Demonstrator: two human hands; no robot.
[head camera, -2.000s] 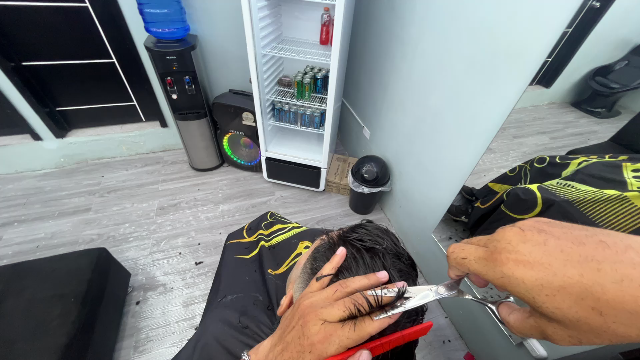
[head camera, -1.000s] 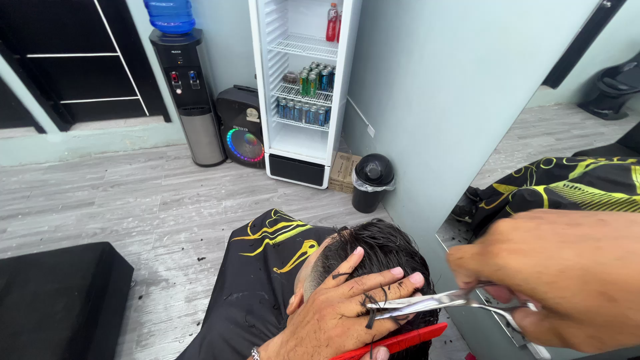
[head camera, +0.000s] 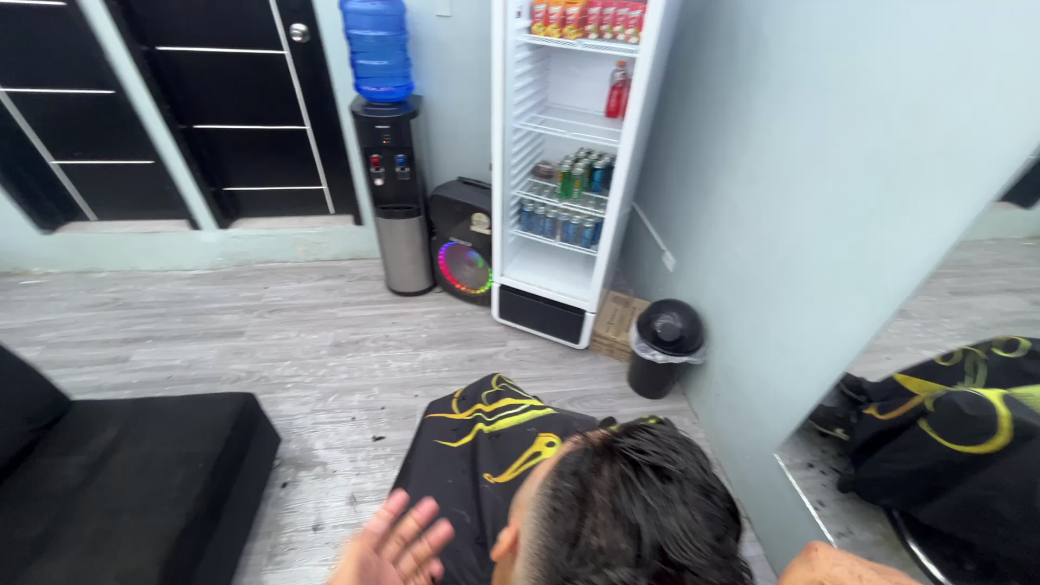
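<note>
Dark wet hair (head camera: 634, 504) covers the head of a seated person, cropped close at the side near the ear. A black barber's cape (head camera: 463, 455) with yellow designs drapes that person. My left hand (head camera: 398, 540) is raised left of the head, its fingers apart and nothing between them, over the cape's edge. Of my right hand (head camera: 845, 566) only a blurred part shows at the bottom edge, right of the head; its fingers and anything in them are hidden. Neither the scissors nor the red comb is in view.
A black upholstered seat (head camera: 138, 479) stands at the left. Along the back are a water dispenser (head camera: 394, 187), a speaker (head camera: 463, 244) and a drinks fridge (head camera: 508, 309). A lidded bin (head camera: 662, 357) stands by the right wall, near a large mirror (head camera: 910, 366). Hair clippings lie on the floor.
My left hand has let go of the hair and moved left off the head. My right hand has moved down, mostly out of view, and the scissors and comb have left the view. The view has shifted.
</note>
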